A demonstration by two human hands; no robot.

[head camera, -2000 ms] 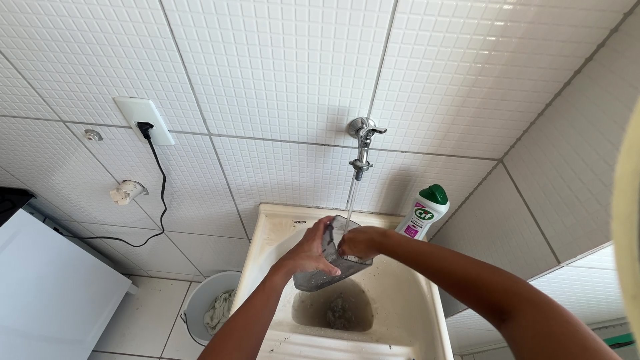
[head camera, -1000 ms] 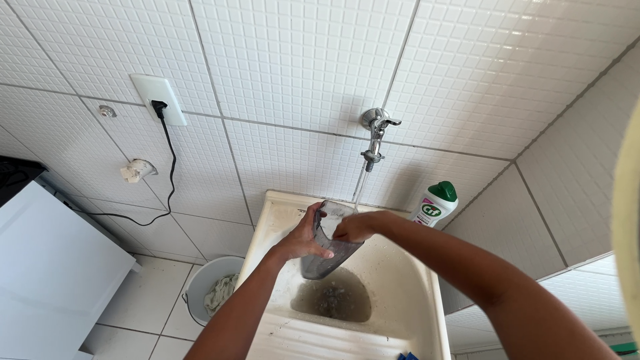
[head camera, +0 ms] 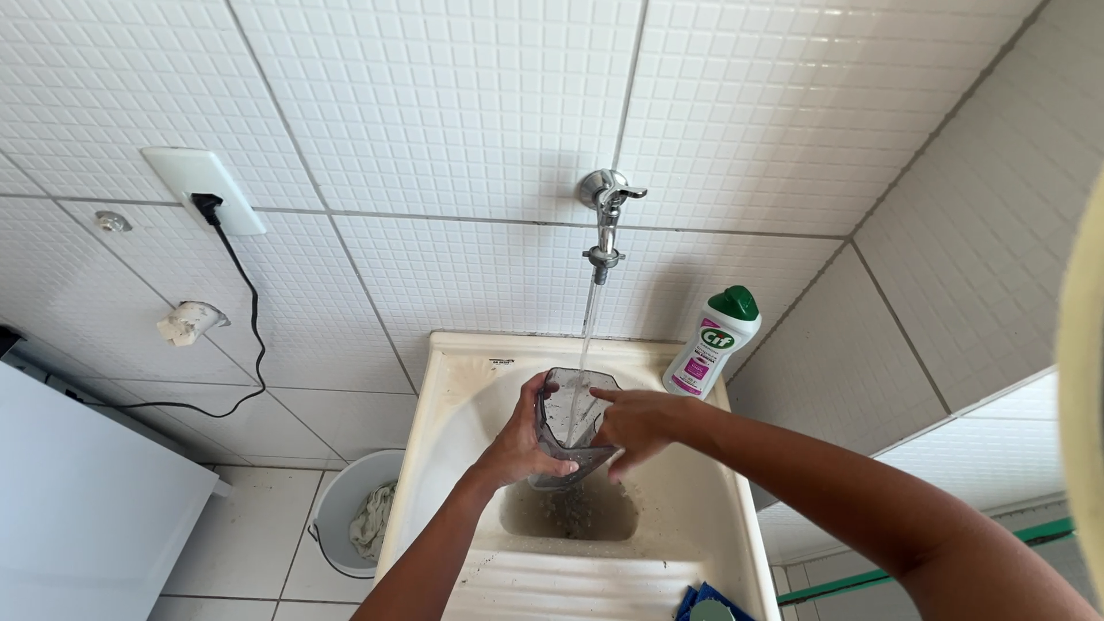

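My left hand (head camera: 516, 440) grips a translucent grey plastic container (head camera: 576, 405) by its left side, thumb on the near wall. The container is tilted, its opening facing up toward the tap. From the metal tap (head camera: 606, 228) on the wall, a stream of water runs into it. My right hand (head camera: 636, 423) is at the container's right rim, fingers spread; whether they touch it is unclear. Below, murky water with dark bits lies in the basin of the cream laundry sink (head camera: 699, 526).
A Cif cleaner bottle (head camera: 712, 343) stands on the sink's back right corner. Blue items (head camera: 709, 599) lie at the front right. A grey bucket (head camera: 345, 509) holding cloth stands on the floor at left, near a white appliance (head camera: 86, 509). A black cord (head camera: 257, 328) hangs from the outlet.
The container has tipped so that its inside shows more. My right hand, earlier reaching inside the container, is now at its right rim with the fingers spread.
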